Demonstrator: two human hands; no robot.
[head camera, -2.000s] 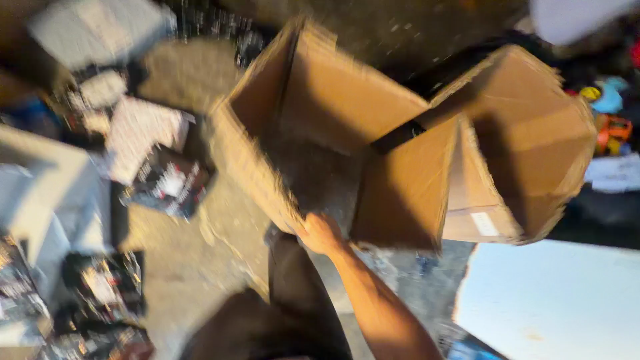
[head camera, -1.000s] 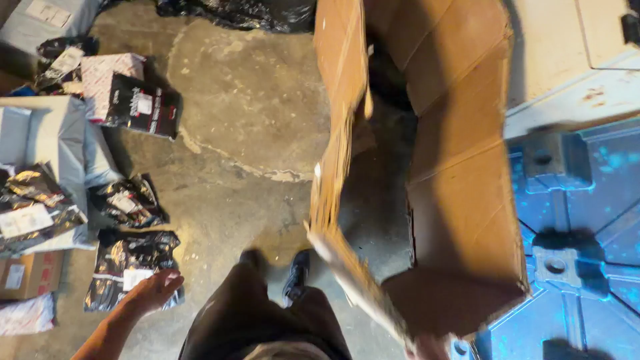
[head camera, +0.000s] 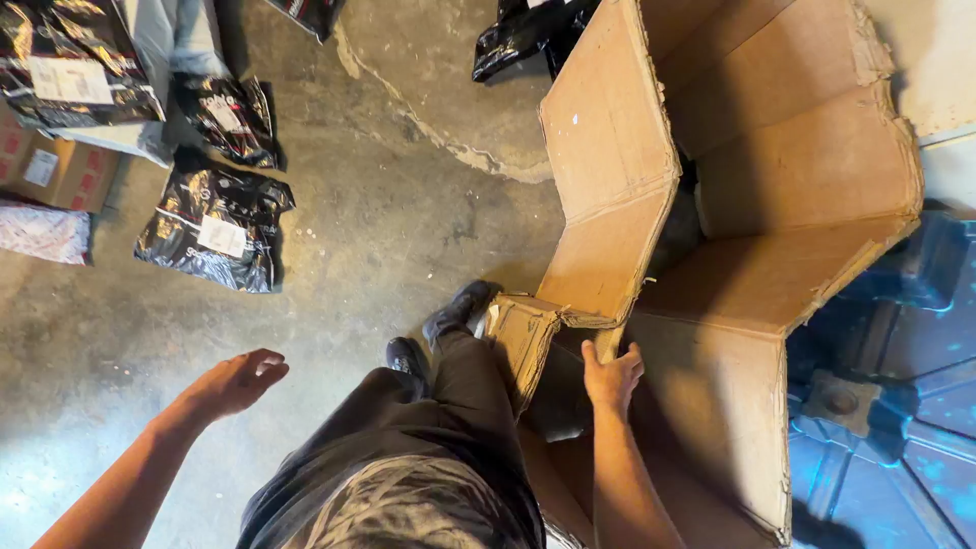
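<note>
A large, worn corrugated cardboard box (head camera: 732, 290), with creased, bent walls and frayed edges, stands open to the right of my legs. My right hand (head camera: 612, 374) grips a cardboard edge at the box's near left side, thumb and fingers on either side of it. My left hand (head camera: 240, 381) hangs over the concrete floor at the left, fingers slightly curled and holding nothing. The nearest thing to it is a black plastic mailing bag (head camera: 217, 221) with a white label, lying on the floor above it. The inner bottom of the box is partly in shadow.
More black mailing bags (head camera: 229, 118), a brown carton (head camera: 65, 168) and a patterned white package (head camera: 44, 232) lie at the left. Another black bag (head camera: 518, 42) lies at the top beside the box. A blue plastic pallet (head camera: 900, 381) is at the right.
The cardboard box has come round to my right side, its walls now spread in a different shape. My left hand has moved away from the black bag it was over a second ago.
</note>
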